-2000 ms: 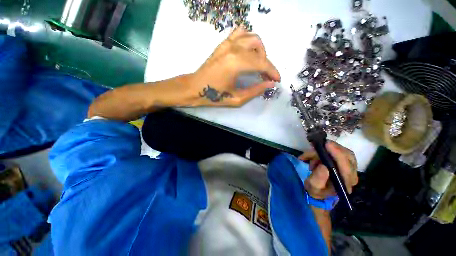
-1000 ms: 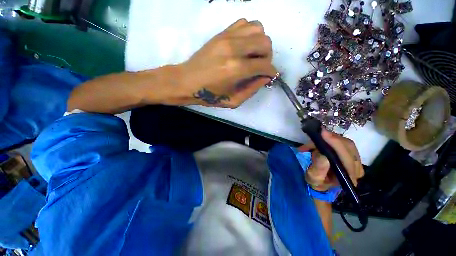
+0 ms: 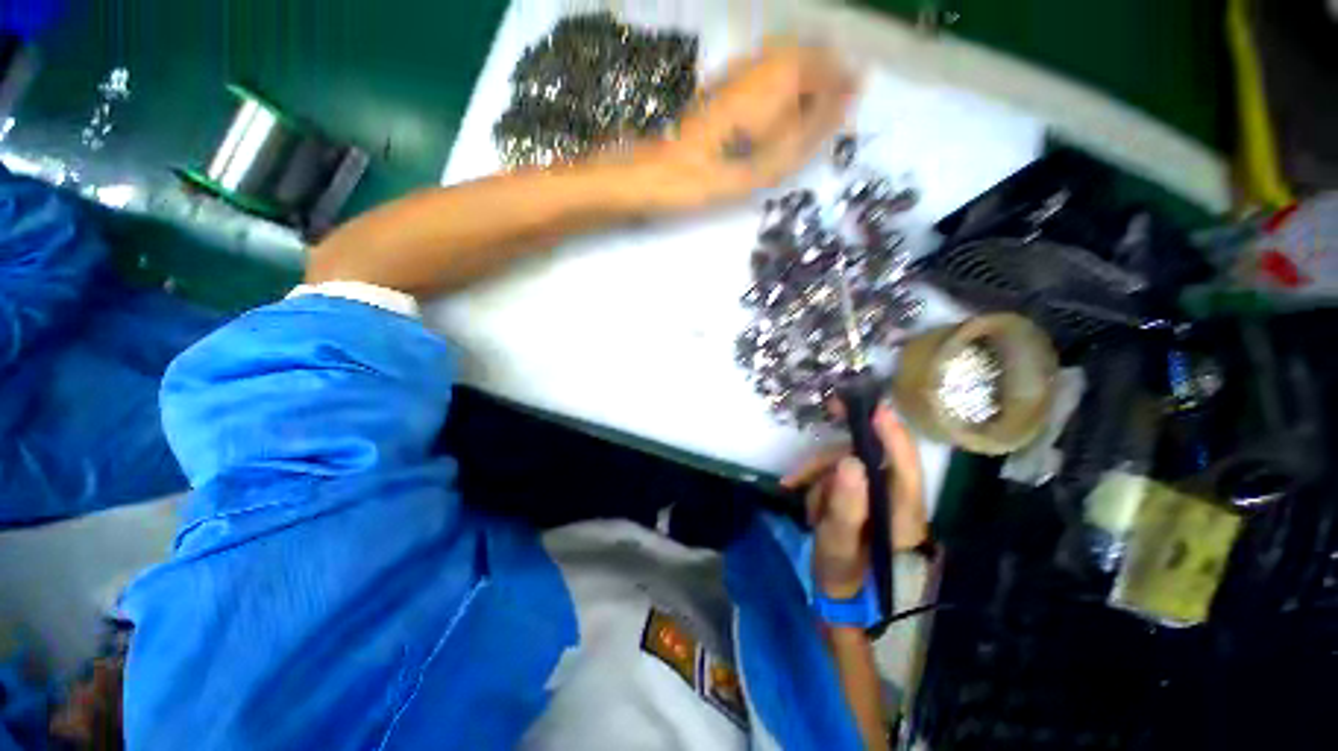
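Observation:
My left hand (image 3: 770,125), blurred, is over the far part of the white sheet (image 3: 558,330), between the two piles. Its fingertips are unclear, so I cannot tell whether it holds anything. My right hand (image 3: 876,499), with a blue wristband, grips the black handle of the soldering iron (image 3: 869,440). The iron's thin metal end points away from me over the near pile of small dark and silver parts (image 3: 792,316). The farther grey-brown pile (image 3: 594,88) lies left of my left hand. A small part (image 3: 844,148) lies just below my left fingers.
A tan tape roll (image 3: 917,389) with silvery bits inside stands right of the near pile. A round wire guard (image 3: 1027,276) is behind it. A yellowish block (image 3: 1181,550) lies at the right. A solder wire spool (image 3: 250,154) is at the left. Blue-clothed person (image 3: 66,352) sits left.
My left hand has moved away from the iron's tip, farther out over the sheet. The iron now points over the near pile. The view has shifted, showing more of the farther pile and right side.

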